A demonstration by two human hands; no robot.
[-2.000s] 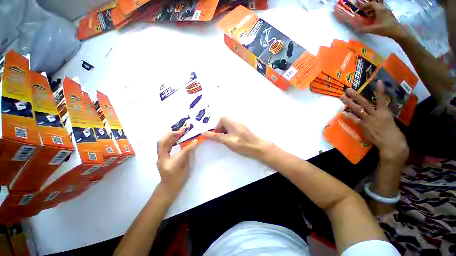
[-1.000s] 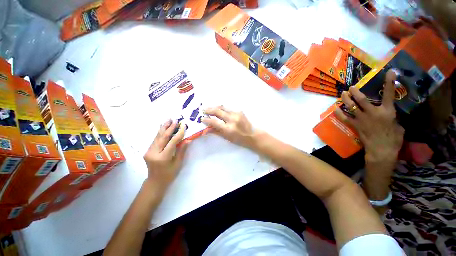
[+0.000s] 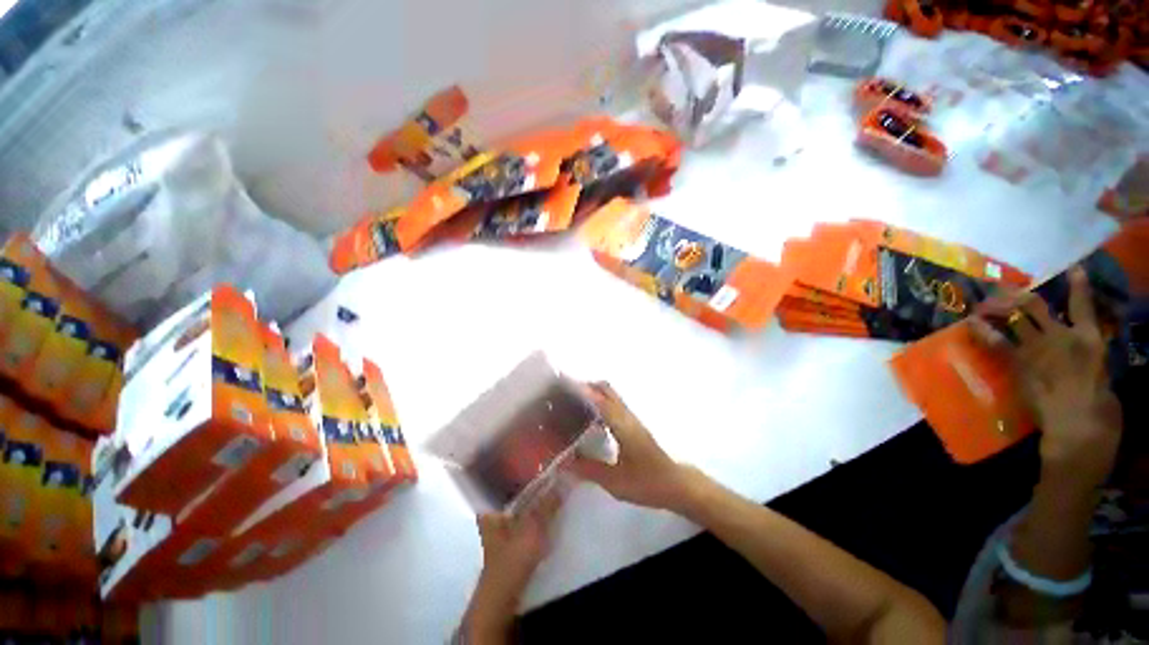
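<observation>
A retail box [image 3: 523,441] is held tilted above the white table in front of me. A pale panel shows at its upper left and a dark, reddish face or inside shows towards me; blur hides which. My left hand [image 3: 517,536] holds its lower edge, partly hidden by the box. My right hand [image 3: 630,460] grips its right side, fingers around the corner.
Finished boxes [image 3: 258,441] stand stacked at left, beside a plastic bag [image 3: 189,227]. Flat cartons [image 3: 504,183] lie at the back. A bulky orange box [image 3: 687,265] lies right of centre. Another person's hand [image 3: 1058,365] touches cartons at right.
The box lay white panel up under both hands; now it is lifted and turned, with another face showing. The view has tilted up, showing more of the table's back and the stack.
</observation>
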